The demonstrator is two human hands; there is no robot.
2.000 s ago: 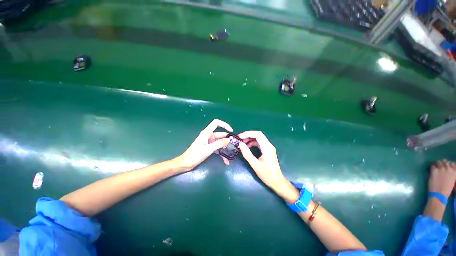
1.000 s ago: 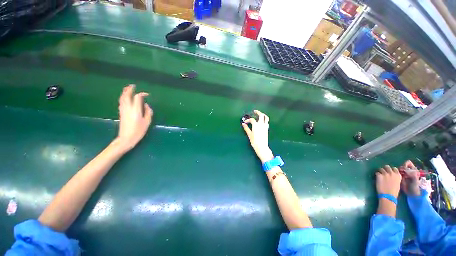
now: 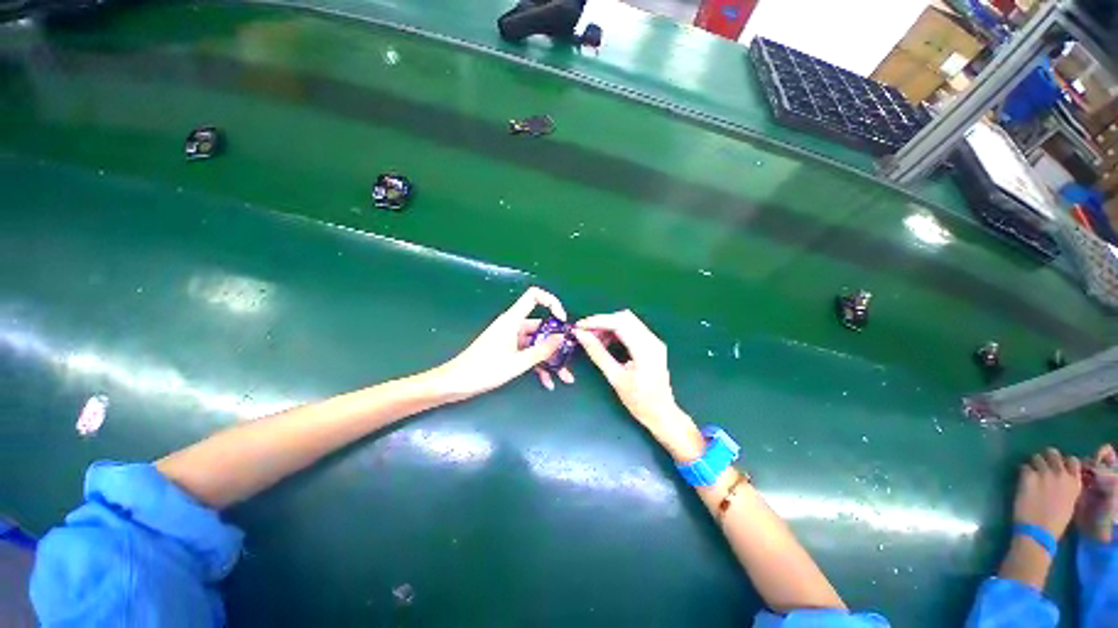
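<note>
A small black device unit (image 3: 555,345) is held between my two hands above the green worktop (image 3: 368,491). My left hand (image 3: 505,352) grips it from the left with the thumb on top. My right hand (image 3: 631,366) has its thumb and forefinger pinched at the unit's upper right edge; whether a small part is between them is too small to tell. A blue wrist strap (image 3: 711,459) and a thin bead bracelet (image 3: 733,493) are on my right wrist.
Spaced black units lie on the conveyor belt (image 3: 687,221). A metal post (image 3: 1054,385) stands at right, near another person's hands (image 3: 1048,497). A pale scrap (image 3: 92,415) lies at left. The far ledge holds a black tray (image 3: 834,98) and a black object (image 3: 543,17).
My hands were apart over the belt, the right at a unit there; now they are together around a unit. Another unit now lies on the belt left of centre.
</note>
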